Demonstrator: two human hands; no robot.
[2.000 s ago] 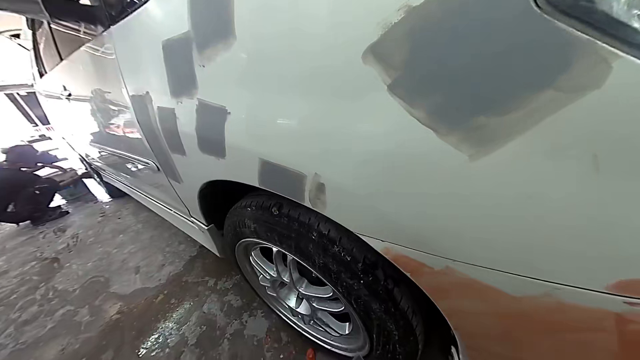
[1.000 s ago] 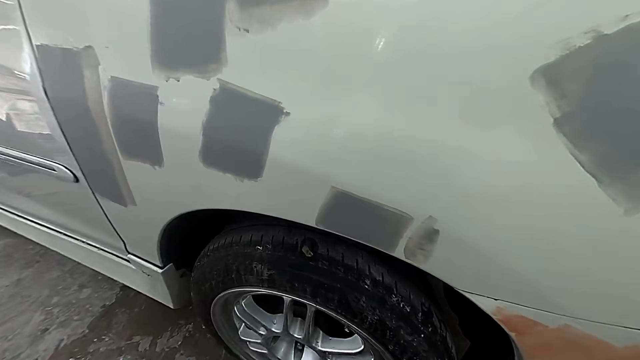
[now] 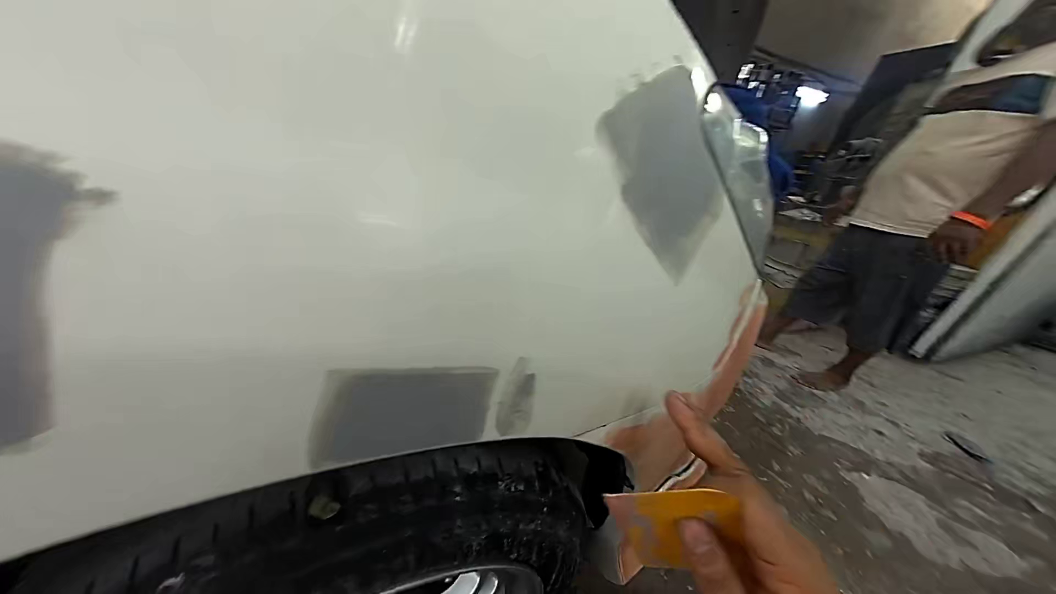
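Observation:
My right hand [image 3: 742, 511] is at the lower right, gripping a yellow-orange flat piece [image 3: 676, 524], its end stained greyish pink; whether it is a filler spreader or folded sandpaper I cannot tell. Behind it is the car's bumper corner, coated in reddish filler [image 3: 652, 445]. The pale car fender [image 3: 371, 247] fills most of the view. It bears a grey rectangular patch [image 3: 404, 412] above the wheel arch, a small smudged patch [image 3: 516, 400] beside that, a pointed grey patch [image 3: 664, 165] near the headlight [image 3: 742, 173], and another at the left edge. My left hand is out of view.
A black tyre [image 3: 396, 511] sits under the wheel arch at the bottom. At the right a person in dark shorts [image 3: 874, 280] stands on the stained concrete floor [image 3: 899, 462], near a leaning pale panel [image 3: 998, 272]. Cluttered shelves are behind.
My right hand with the yellow-orange piece has come into view at the lower right. The view has swung right and closer to the fender; the standing person now shows.

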